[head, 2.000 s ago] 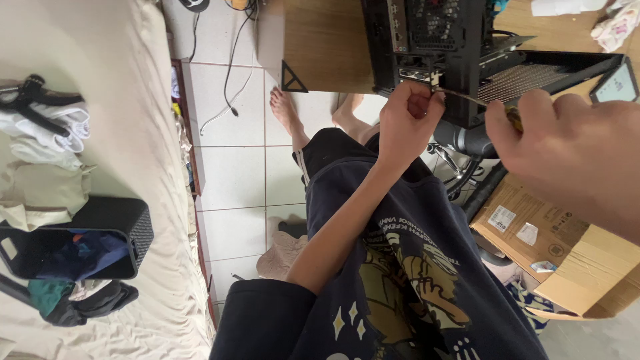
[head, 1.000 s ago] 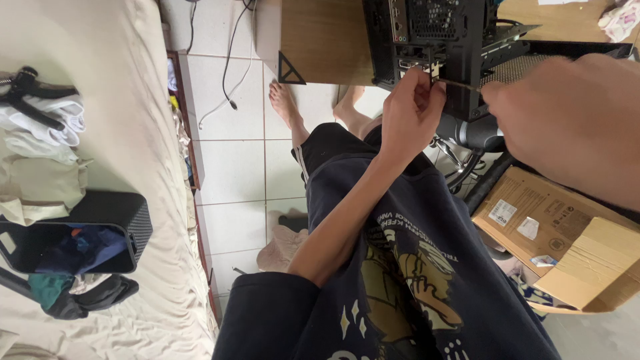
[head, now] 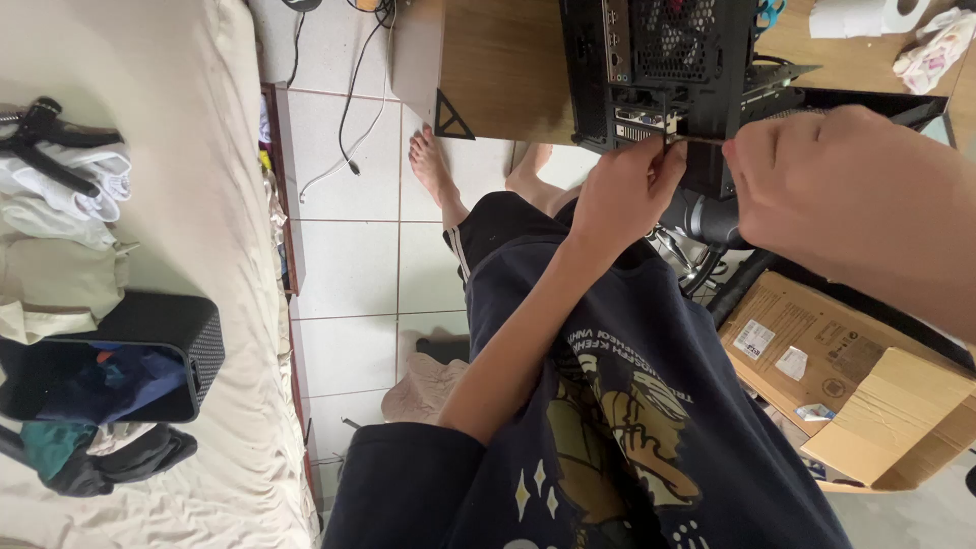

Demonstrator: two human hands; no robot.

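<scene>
A black computer case (head: 698, 164) lies at the top with its rear panel towards me, showing ports, a perforated fan grille and a metal expansion-slot bracket (head: 637, 126). My right hand (head: 846, 183) is closed around a screwdriver whose handle it hides; the thin shaft (head: 705, 140) points left at the case edge beside the bracket. With thumb and fingertips, my left hand (head: 629, 183) pinches around the shaft's tip, close against the bracket. Whether a screw sits between those fingers is hidden.
The case stands on a wooden desk (head: 507, 69) with a toilet paper roll (head: 846, 17) and crumpled cloth (head: 934, 53). An open cardboard box (head: 808, 343) is at lower right. Cables (head: 351, 99) lie on the tiles. Left, a bed (head: 252, 427) holds clothes and a black basket (head: 206, 343).
Both hands keep their places at the case's rear edge. My right hand has turned on the screwdriver, its back now covering the yellowish handle that showed two seconds ago.
</scene>
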